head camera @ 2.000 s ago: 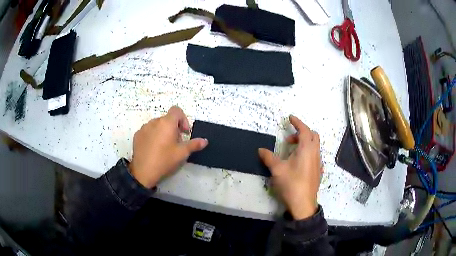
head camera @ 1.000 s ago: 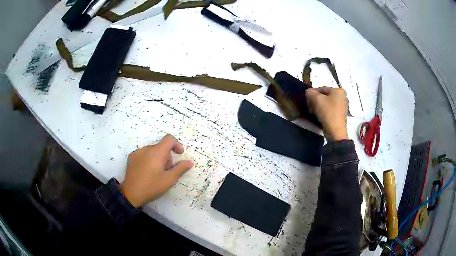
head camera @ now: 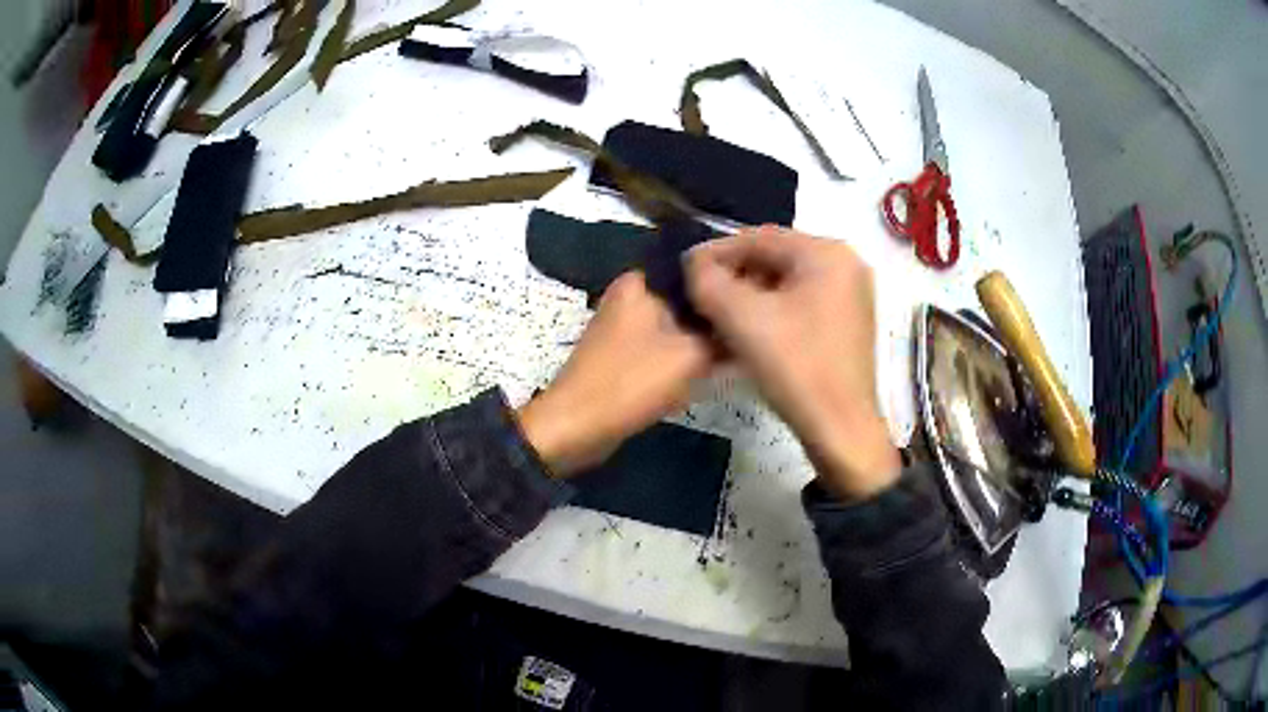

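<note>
My left hand and my right hand are together above the table, holding a small black cloth piece between them. The right hand is a little blurred and the fingertips are partly hidden. A dark rectangular panel lies flat below my hands, partly covered by the left wrist. A shaped dark cut piece lies behind them, its right part hidden. Beyond it is the stack of black cut pieces with an olive strip across its left part.
At right are red-handled scissors, a steam iron with a wooden handle, and blue hoses. At left are a black bundle and an olive tie strip. A tied black-and-white bundle lies at the far side.
My right hand has come back from the black stack to meet my left hand, which has moved right and up. A black cloth piece is now held between them. The view has turned.
</note>
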